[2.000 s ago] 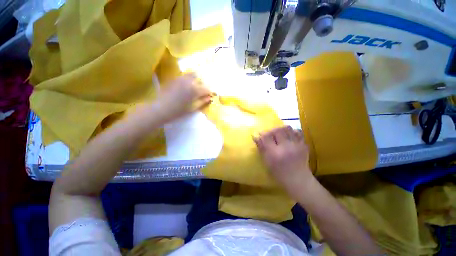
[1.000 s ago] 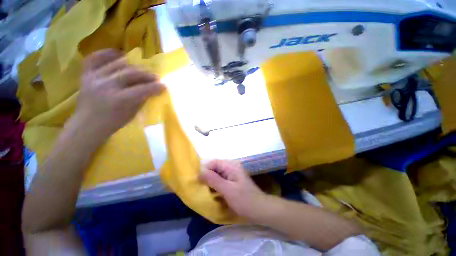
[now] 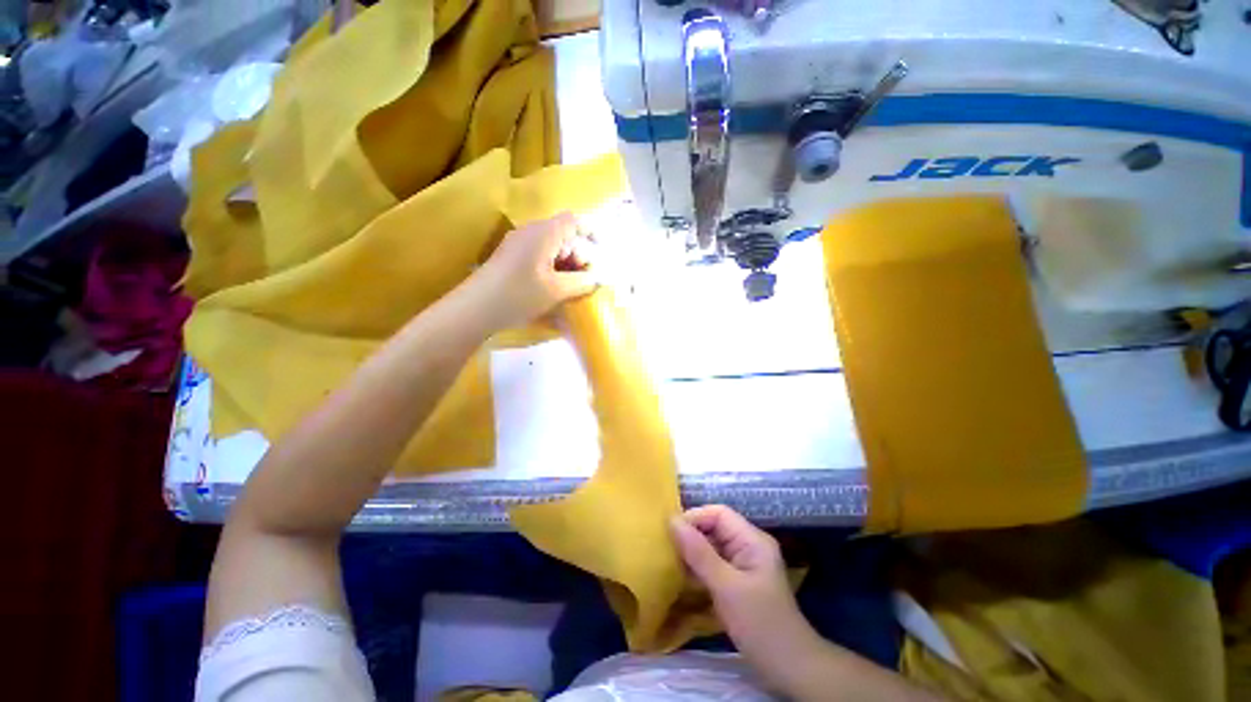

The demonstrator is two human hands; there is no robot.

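Note:
A long curved yellow cloth piece [image 3: 624,425] lies left of the needle area and hangs over the table's front edge. My left hand [image 3: 546,263] grips its upper end on the bright table near the machine head. My right hand [image 3: 734,562] pinches its right edge at the front edge of the table. The lower end droops in folds toward my lap. The white sewing machine [image 3: 960,165] with a blue stripe stands above. Its presser foot area [image 3: 755,261] has no cloth visible under it. Glare hides detail near my left fingertips.
Stacked rectangular yellow panels [image 3: 954,370] lie right of the needle and overhang the front edge. A crumpled yellow heap [image 3: 357,274] covers the table's left. Black scissors [image 3: 1231,364] lie at far right. A measuring strip [image 3: 439,507] runs along the front edge. Yellow bundles [image 3: 1098,624] sit low right.
Since one second ago, my left hand has moved from over the heap toward the machine head. The cloth piece now stretches between both hands. The camera view has also shifted.

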